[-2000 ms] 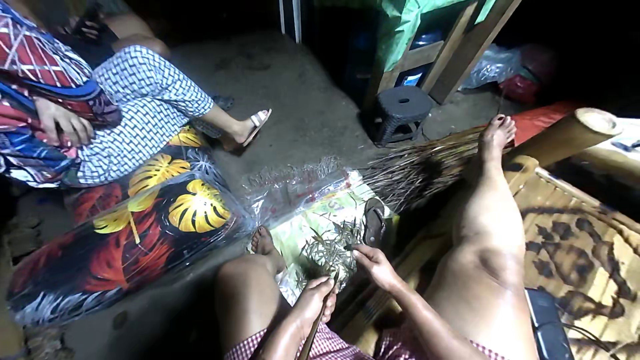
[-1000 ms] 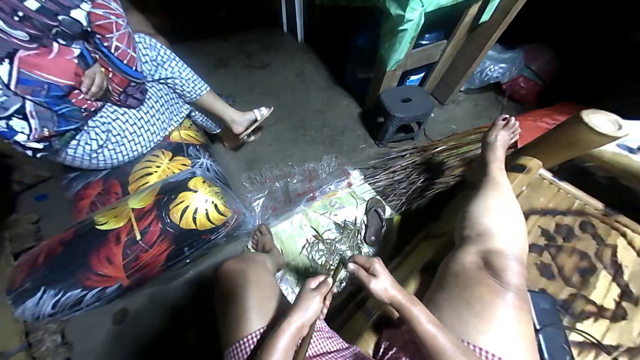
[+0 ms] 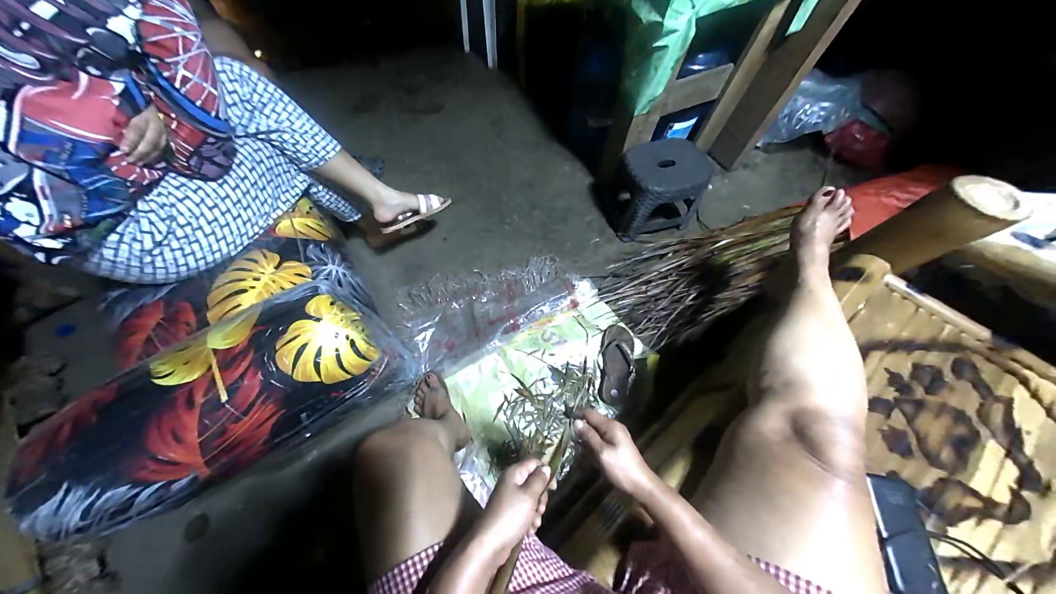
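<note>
My left hand (image 3: 518,499) is closed around a long thin brownish stalk (image 3: 508,569), which slants up from my lap. Just to the right is my right hand (image 3: 612,450), thumb and fingers drawn together beside the stalk's upper part. Something small and dark shows at its fingertips; whether it is held is unclear. Beyond both hands, thin greenish strips and bits of plant (image 3: 540,400) lie loosely heaped on a pale green patterned sheet (image 3: 487,363). A dark flip-flop (image 3: 615,367) rests at the sheet's right side. My bare foot (image 3: 433,398) is at its left edge.
A bundle of long thin sticks (image 3: 701,264) lies beyond the sheet, near a dark plastic stool (image 3: 668,169). Bamboo seating (image 3: 949,346) is at right. Another person (image 3: 181,165) sits at left on a plastic-covered leaf-print cushion (image 3: 206,388).
The other person's visible hand is higher than two seconds ago. My left hand keeps hold of the stalk, while my right hand has shifted slightly beside it.
</note>
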